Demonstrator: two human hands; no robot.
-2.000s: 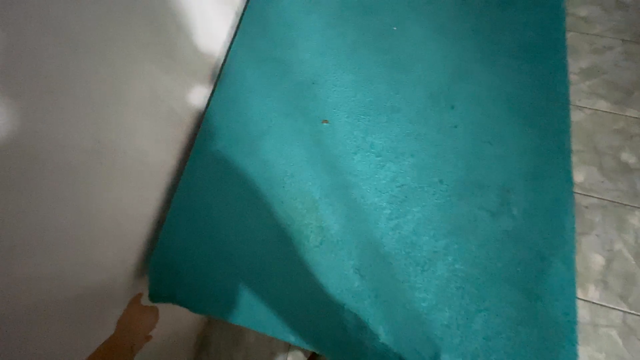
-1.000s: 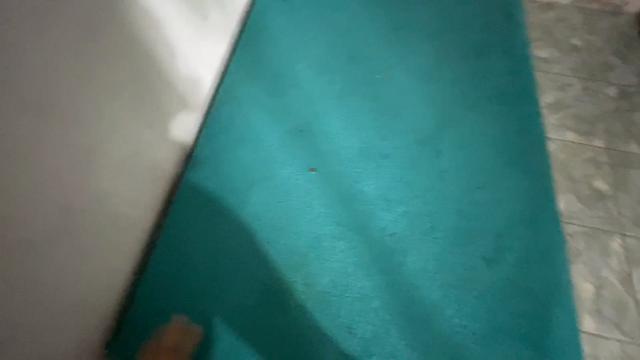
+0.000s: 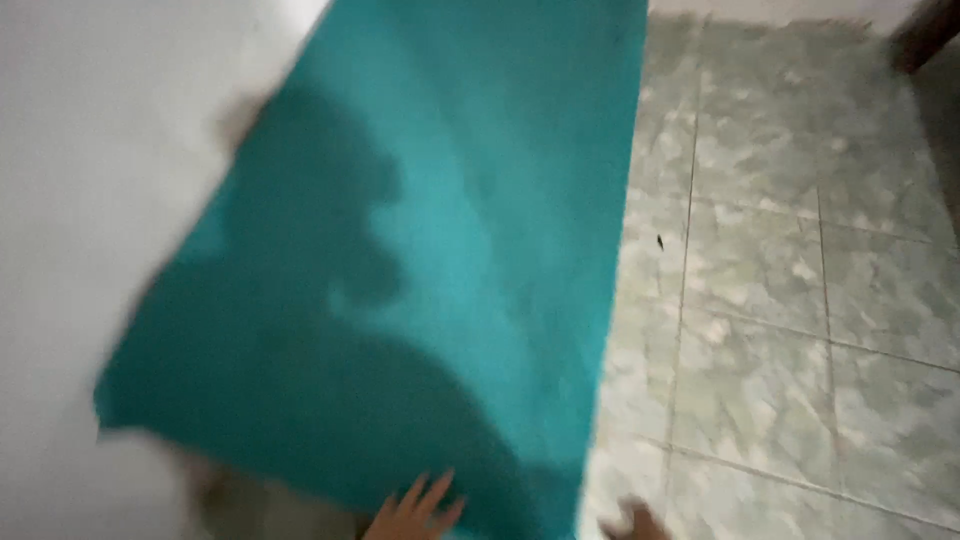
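Note:
A long teal mat (image 3: 450, 247) runs up the head view, its left edge beside a pale wall and a shadow across it. My left hand (image 3: 416, 510) lies over the mat's lower edge at the bottom middle, fingers spread, holding nothing that shows. Right of the mat's lower right corner is my right hand (image 3: 636, 521), over the tiled floor; it is blurred and cut off by the frame, so its grip is unclear.
The pale wall (image 3: 97, 195) fills the left side. Marbled greenish-grey floor tiles (image 3: 750, 277) extend on the right, with a small dark speck (image 3: 660, 242) on them. A dark brown object (image 3: 926, 34) stands at the top right.
The view has shifted to show more tiled floor. Two hands now show at the bottom, where only one hand showed before at the mat's lower left.

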